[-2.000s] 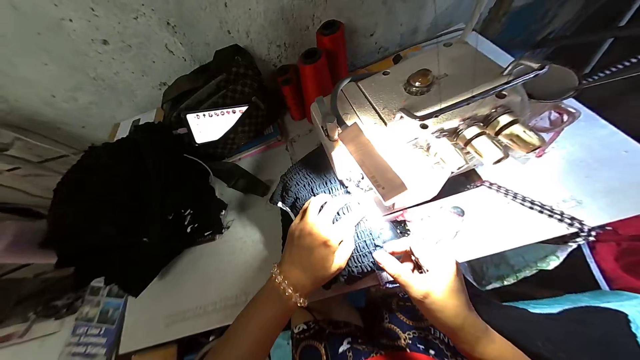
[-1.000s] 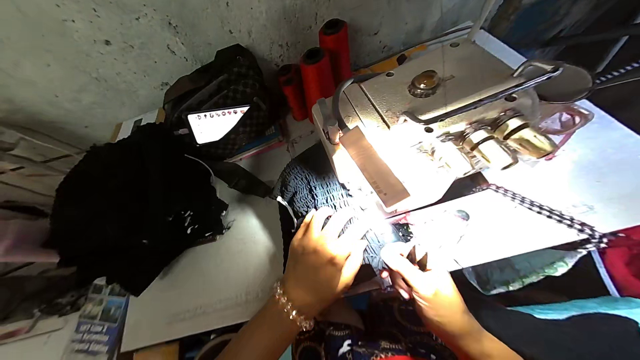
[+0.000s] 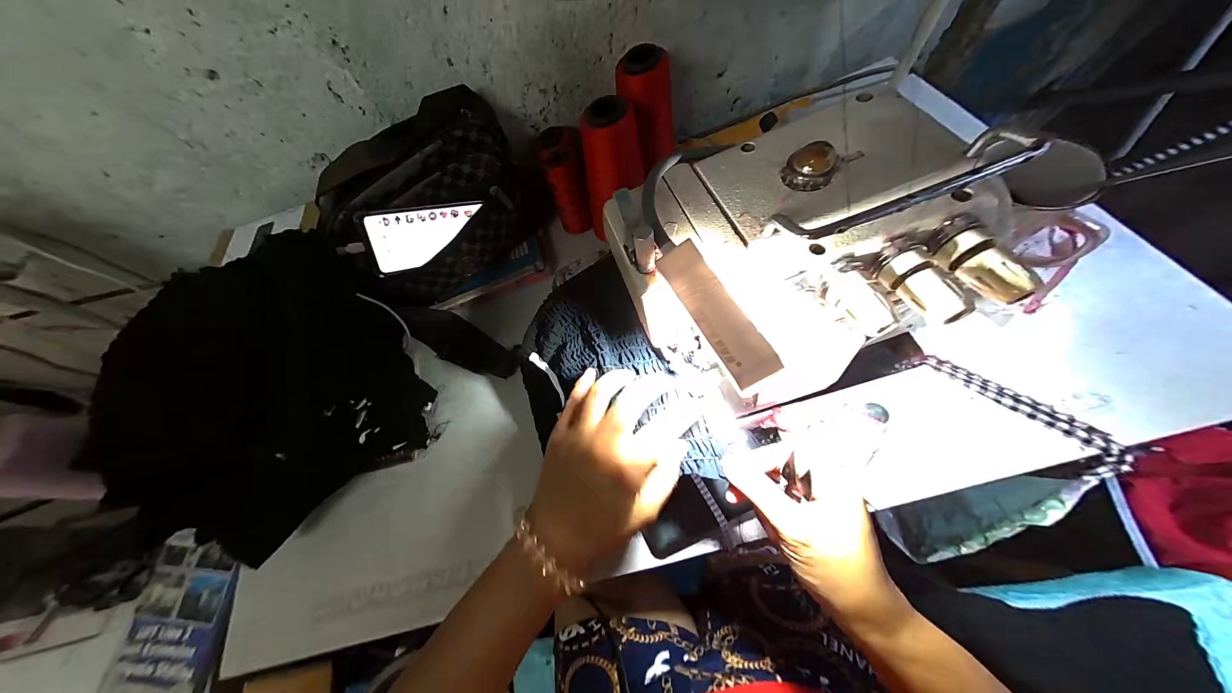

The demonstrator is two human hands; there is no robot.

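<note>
A sewing machine [image 3: 770, 221] stands at centre right, its lamp glare washing out the needle area. Dark shirred fabric [image 3: 597, 332] lies beneath the machine head. My left hand [image 3: 611, 462] rests on this fabric with its fingers spread, left of the needle area, a beaded bracelet [image 3: 547, 558] on the wrist. My right hand [image 3: 813, 515] is at the fabric's right edge, thumb and fingers bent near the presser foot; a small dark pointed object [image 3: 794, 478] shows between them, its kind unclear. Whether these fingers pinch the fabric is hidden by glare.
A heap of black fabric [image 3: 250, 385] covers the table's left side. Behind are a checked bag [image 3: 452, 173], a lit phone [image 3: 422, 236] and red thread cones [image 3: 608, 149]. A checked strip [image 3: 1030, 404] crosses the right side; a red cloth [image 3: 1184, 496] lies beyond the front edge.
The shirred fabric has shifted under my hands, and a dark flat object now shows at the table's front edge below it. Both hands remain beside the needle area.
</note>
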